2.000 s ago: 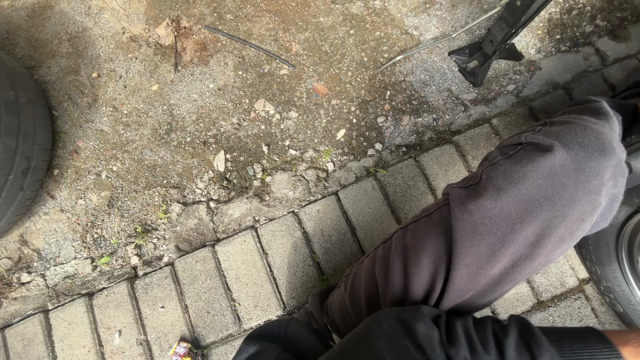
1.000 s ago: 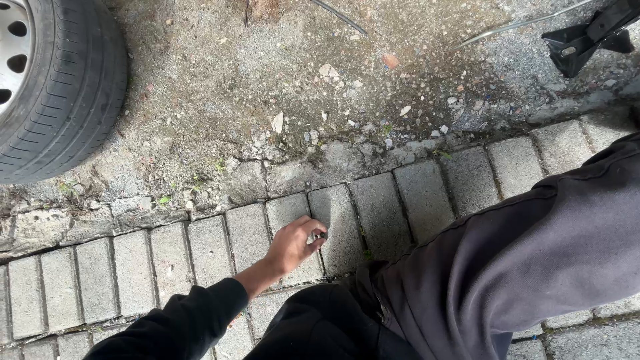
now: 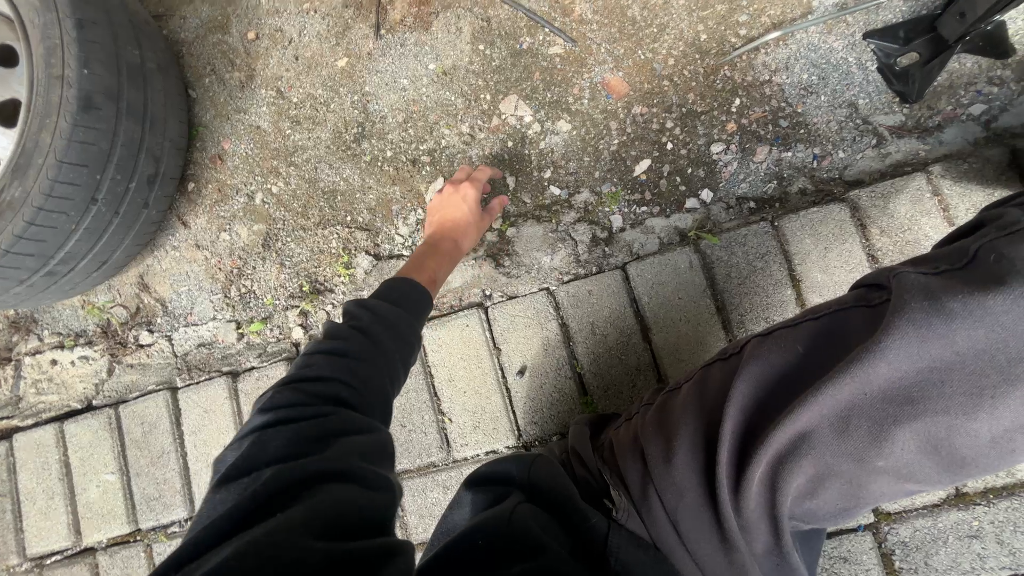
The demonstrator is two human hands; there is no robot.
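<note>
My left hand reaches palm down over the gravelly ground, its thumb apart from the slightly bent fingers. I see nothing held in it, though the underside of the fingers is hidden. A small dark object, too small to name, lies on a concrete paver below and to the right of the hand. My right hand is out of view.
A car wheel's tire lies or leans at the upper left. A black metal jack or stand is at the upper right, beside a thin metal rod. Another dark rod is at the top. My trousered leg crosses the pavers.
One second ago my left hand was at the pavers with a small shiny thing at its fingertips. It has moved up onto the gravel, and a small object now shows on the paver.
</note>
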